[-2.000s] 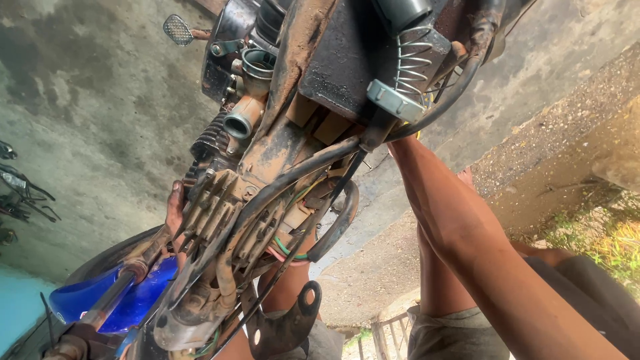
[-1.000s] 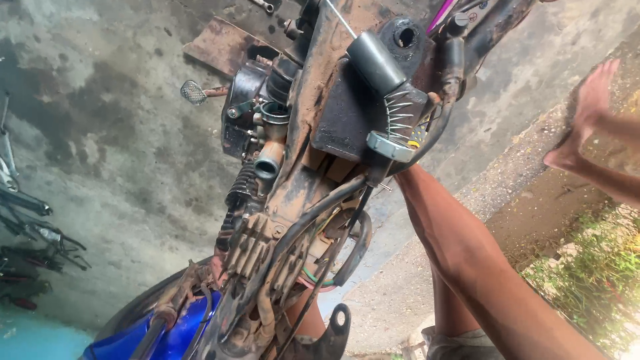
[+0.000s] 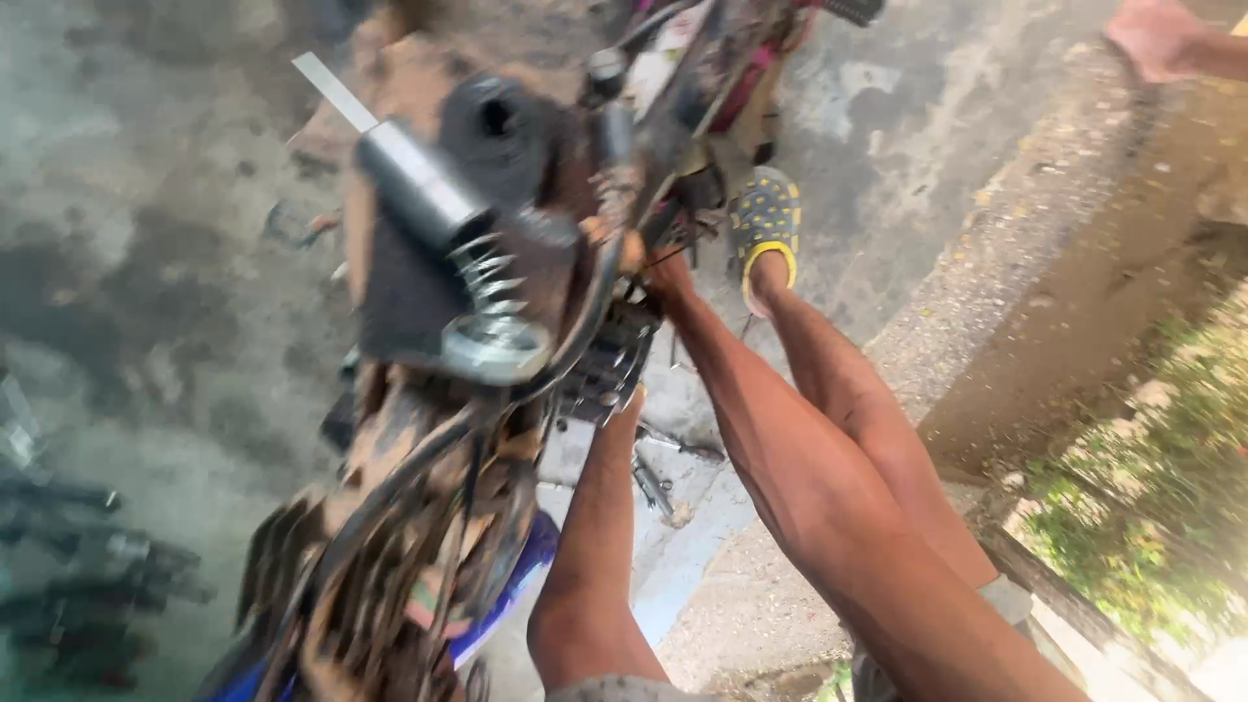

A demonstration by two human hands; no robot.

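My right hand reaches in among the dark parts beside a motorcycle's frame; its fingers are blurred and partly hidden, so its grip cannot be told. My left hand is not in view. Left of the right hand, a carburetor throttle slide with a pale needle, a coil spring and a round cap lies over a black box. A black hose curves past the cap. Finned engine parts stand at the lower left.
My legs are beside the motorcycle, one foot in a grey and yellow clog. Metal tools or parts lie on the floor between them. Dark parts lie at far left. Another bare foot shows at top right, above a concrete edge and plants.
The view has shifted strongly. My left hand, seen earlier by the engine fins, is out of sight. Part of my right hand now shows beside the frame, where before it was hidden behind the hose.
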